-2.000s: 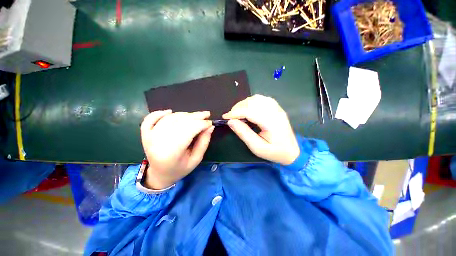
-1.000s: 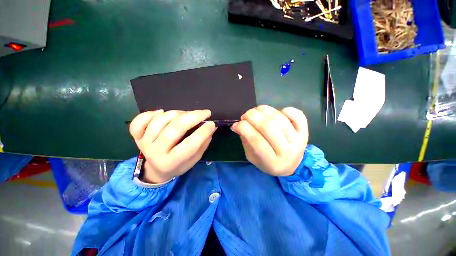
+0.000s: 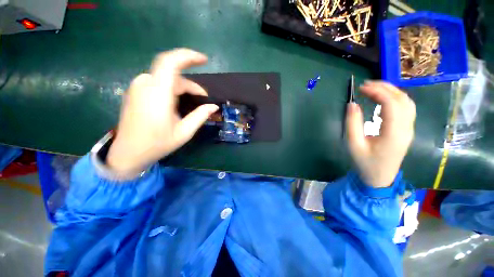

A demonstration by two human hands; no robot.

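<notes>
The phone body (image 3: 236, 123) lies on the black pad (image 3: 268, 108), its blue-black board end with silvery and orange patches showing. The rest of it is hidden under my left hand (image 3: 157, 111), which is blurred over its left part with thumb and fingers spread. I cannot tell whether the left fingers touch it. My right hand (image 3: 382, 127) is at the tweezers (image 3: 352, 89), thumb and fingers apart, covering their lower part. The tweezers lie on the green bench, not visibly gripped.
A black tray (image 3: 292, 33) of gold-and-white strips is at the back. A blue bin (image 3: 391, 54) of tan strips stands right of it. Small blue pieces (image 3: 312, 83) and partly hidden white paper (image 3: 371, 129) lie on the bench. A grey-white box (image 3: 46, 13) is back left, clear plastic (image 3: 468, 103) right.
My hands have parted from the edge-on phone. The phone now lies on the pad, board showing. My left hand has opened and moved up; my right hand has moved right to the tweezers.
</notes>
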